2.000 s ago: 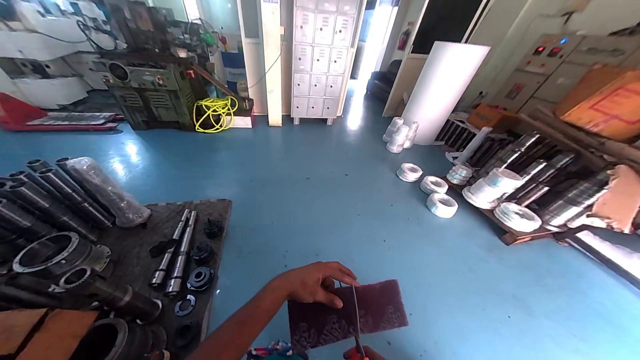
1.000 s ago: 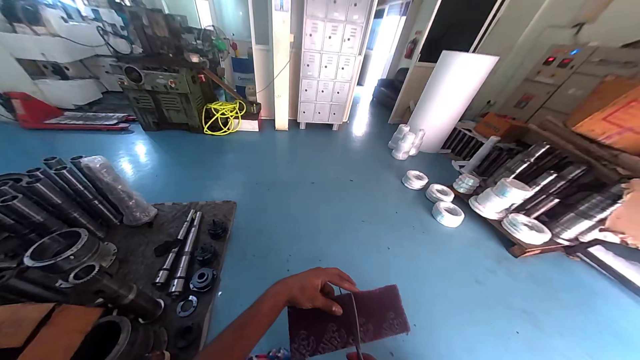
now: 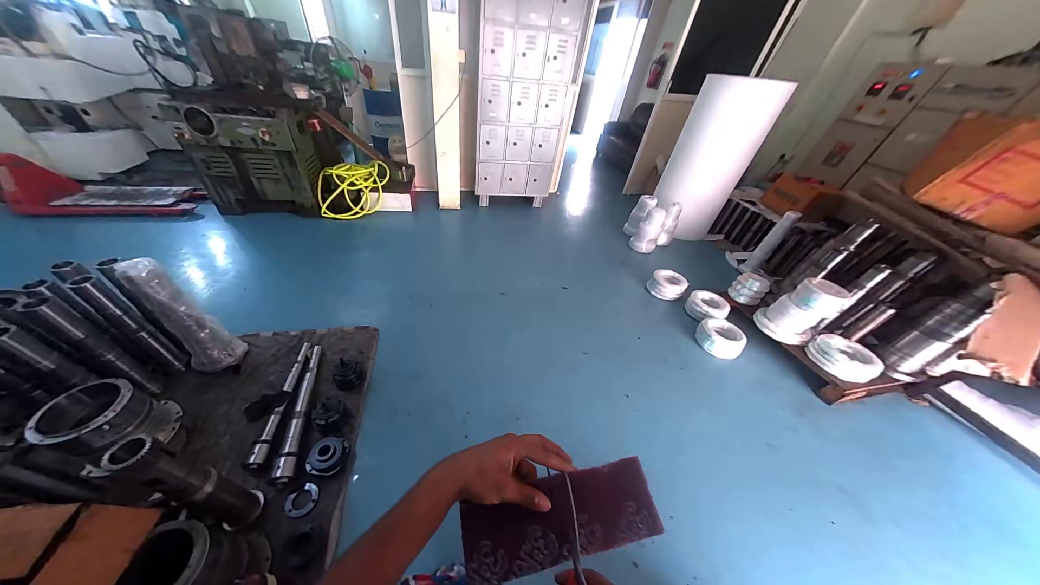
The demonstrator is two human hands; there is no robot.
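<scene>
Low in the head view, my left hand (image 3: 516, 471) grips a maroon abrasive pad (image 3: 609, 504) by its upper edge, thumb on top. The pad is flat and rectangular, with embossed markings along its lower side. A thin metal blade, apparently of scissors (image 3: 574, 520), lies across the pad's middle, its tip close to my left fingertips. My right hand (image 3: 585, 577) is at the bottom edge, mostly cut off, around the lower end of the blade tool.
At left, a dark mat (image 3: 366, 349) holds steel shafts (image 3: 296, 414), flanged rings and tubes. Wrapped white rings (image 3: 720, 338) lie on the floor at right, beside a wooden pallet (image 3: 845, 390) of metal cylinders. Lockers (image 3: 520, 106) stand behind.
The hands stay at the pad. Two seconds ago a red-orange handle showed at my right hand; now it is out of sight.
</scene>
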